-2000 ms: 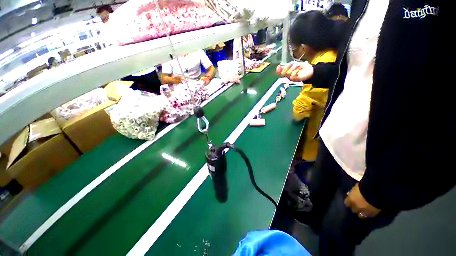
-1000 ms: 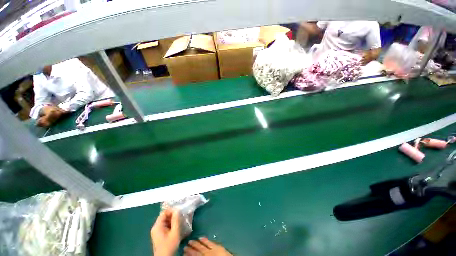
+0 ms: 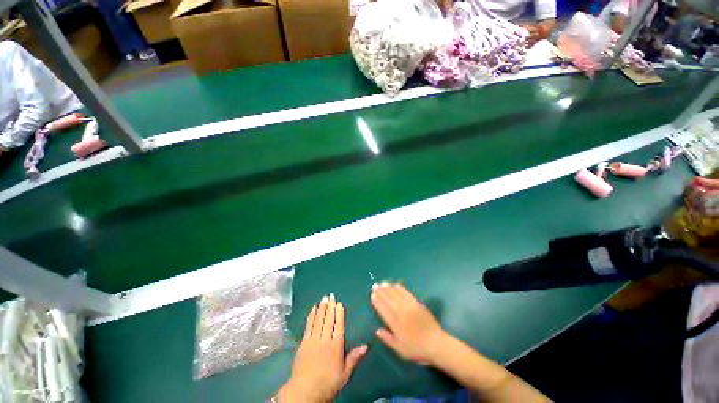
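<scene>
A flat clear bag of screws (image 3: 244,323) lies on the green surface, left of my hands. My left hand (image 3: 322,354) is flat, palm down, fingers straight, right of the bag and holding nothing. My right hand (image 3: 406,323) is palm down, with its fingertips beside a few tiny silvery screws (image 3: 372,276). Whether more screws lie under its palm is hidden. The black electric screwdriver (image 3: 556,266) hangs to the right of my right hand, its body lying slantwise in the view.
White housings in a clear bag (image 3: 39,354) are at the lower left by a post. Pink cylinders (image 3: 593,183) lie at the right beyond the screwdriver. A white edge strip (image 3: 347,236) borders the belt. Across it are bulging parts bags (image 3: 394,47), cartons (image 3: 229,35) and seated workers.
My left hand has let go of the screw bag, which now lies flat. My right hand has moved forward onto the surface by the screws. The view has shifted.
</scene>
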